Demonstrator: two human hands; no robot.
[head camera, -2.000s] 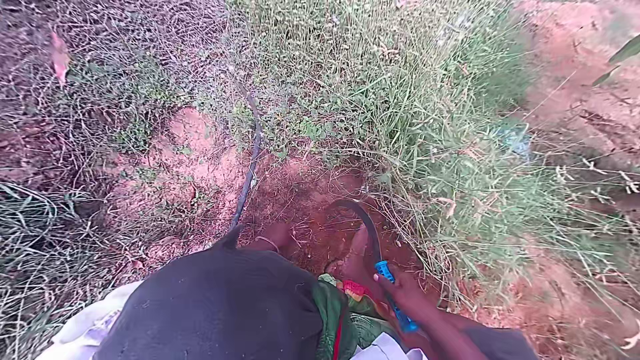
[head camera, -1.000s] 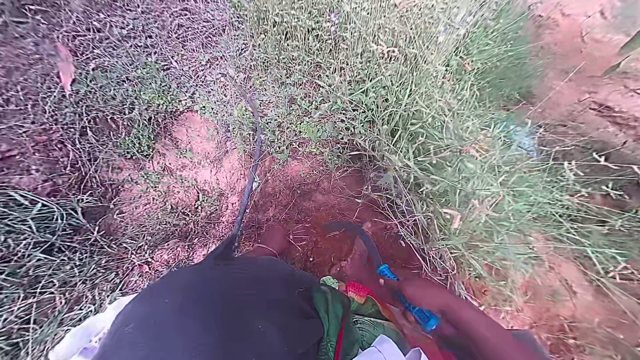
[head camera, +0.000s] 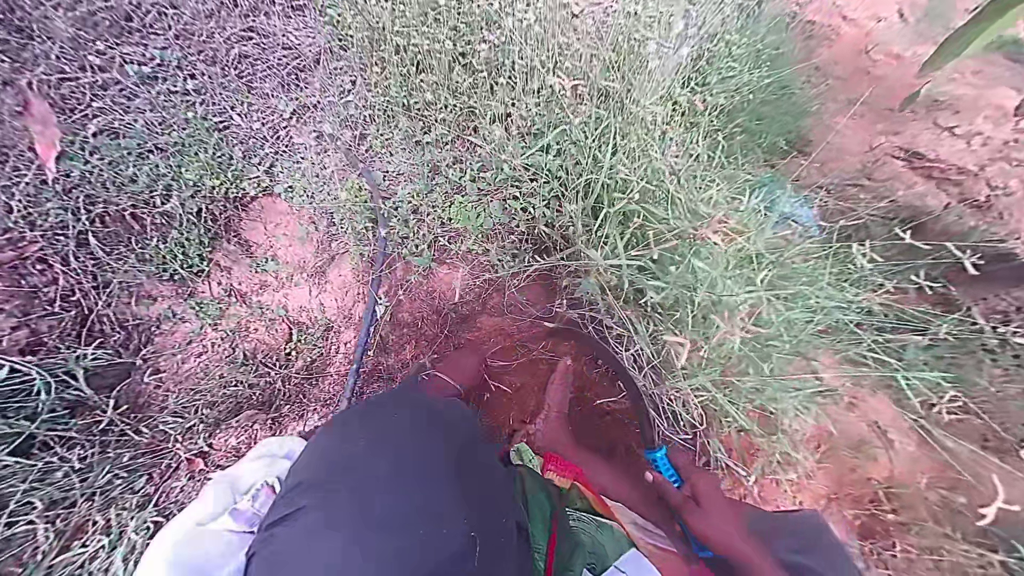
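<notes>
My right hand (head camera: 704, 500) is closed around the blue handle (head camera: 664, 466) of a sickle. Its dark curved blade (head camera: 612, 360) arcs up and left over reddish soil, along the edge of the grass (head camera: 632, 240). My left hand (head camera: 554, 412) is low over the bare soil, left of the blade, with a finger stretched forward; blur hides whether it holds anything. A bare foot (head camera: 460, 372) shows in front of my dark-clothed knee (head camera: 392, 488). Green, red and patterned cloth (head camera: 572, 520) lies between my knees.
A dark hose or pipe (head camera: 372, 296) runs along the ground left of the soil patch. Dry, tangled grass (head camera: 160, 72) spreads at the left. Reddish ground (head camera: 920, 152) lies at the right, with a bluish plastic-like scrap (head camera: 788, 208) in the grass and a leaf (head camera: 972, 36) above.
The sickle blade has swung away from beside my left hand to the grass edge on the right. My left hand has stretched forward over the soil.
</notes>
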